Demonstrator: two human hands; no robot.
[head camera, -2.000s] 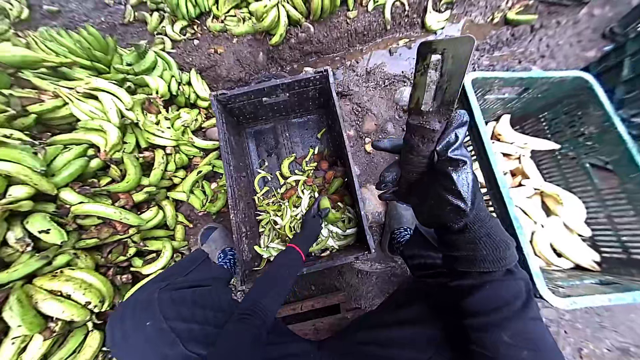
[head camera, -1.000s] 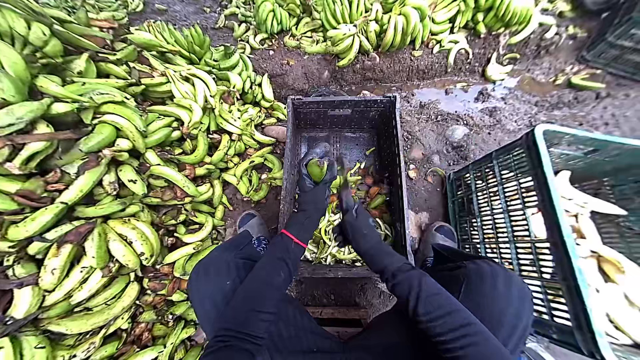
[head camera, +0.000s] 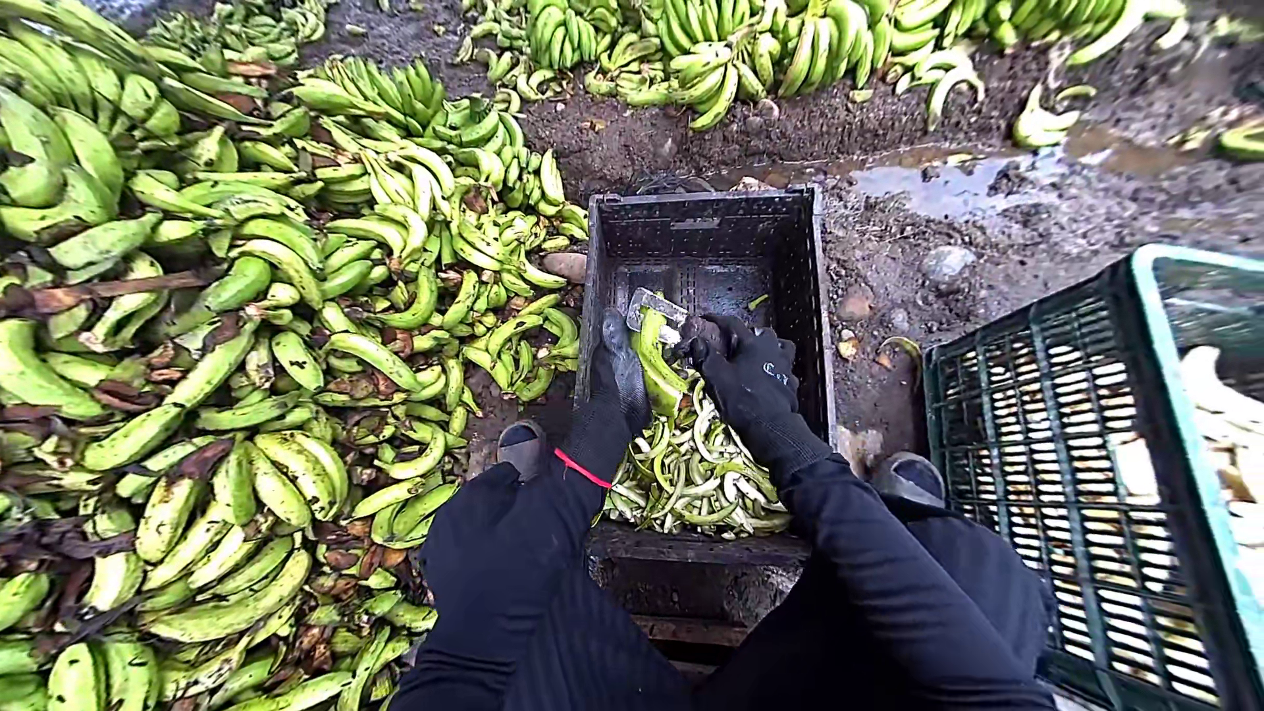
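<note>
Over the black plastic crate (head camera: 816, 296), my gloved left hand (head camera: 618, 380) holds a green plantain (head camera: 656, 360) with some of its skin cut away. A red band circles that wrist. My gloved right hand (head camera: 743, 370) grips the dark handle of a peeling blade (head camera: 656, 307), whose wide metal head lies across the upper end of the plantain. Beneath my hands, strips of green and pale peel (head camera: 706, 474) fill the near part of the crate.
A large heap of green plantains (head camera: 286, 395) covers the ground at left. More bunches (head camera: 711, 59) lie beyond the crate, near a puddle (head camera: 953, 188). At right stands a green crate (head camera: 1047, 474) with peeled plantains (head camera: 1224, 395). My shoes flank the black crate.
My right hand, raised with the blade two seconds ago, is now down at the plantain in my left hand. The view has shifted.
</note>
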